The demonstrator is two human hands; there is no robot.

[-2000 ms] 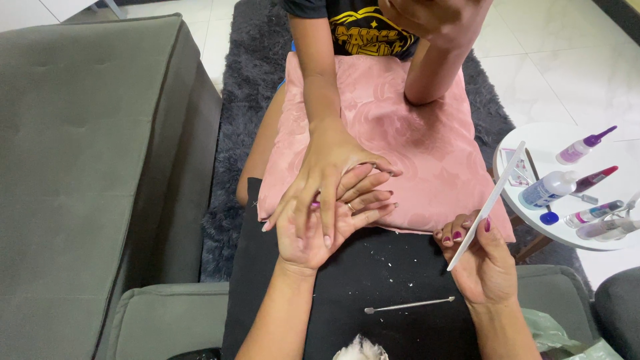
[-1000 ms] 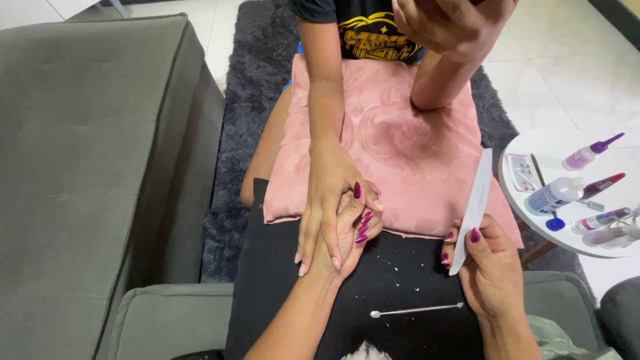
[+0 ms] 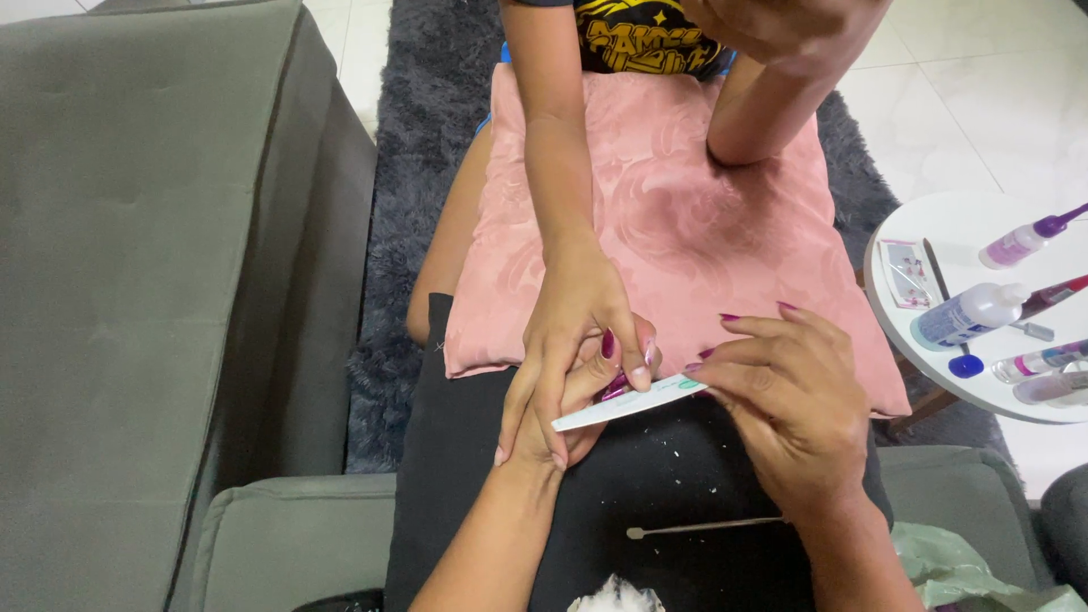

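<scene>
My left hand (image 3: 586, 382), with dark pink nails, holds the fingers of another person's hand (image 3: 574, 314), which lies palm down over my palm and wrist. Between the thumb and fingers of my right hand (image 3: 782, 382) is the end of a white nail file (image 3: 629, 405). The file slants down to the left, close to the person's fingertips; whether it touches a nail cannot be told. A thin metal cuticle pusher (image 3: 705, 526) lies on the black cloth (image 3: 671, 484) below the hands, among small white bits.
A pink cushion (image 3: 671, 221) supports the person's forearm and other elbow. At the right, a round white table (image 3: 901, 229) bears several bottles, among them a white-capped bottle (image 3: 965, 316). White cotton (image 3: 618, 597) sits at the bottom edge. A grey upholstered seat (image 3: 127, 255) stands at the left.
My right hand has brought the file left and up to the other person's fingers, turning it from steep to nearly level. My left hand has closed around the person's fingers since the earliest frame.
</scene>
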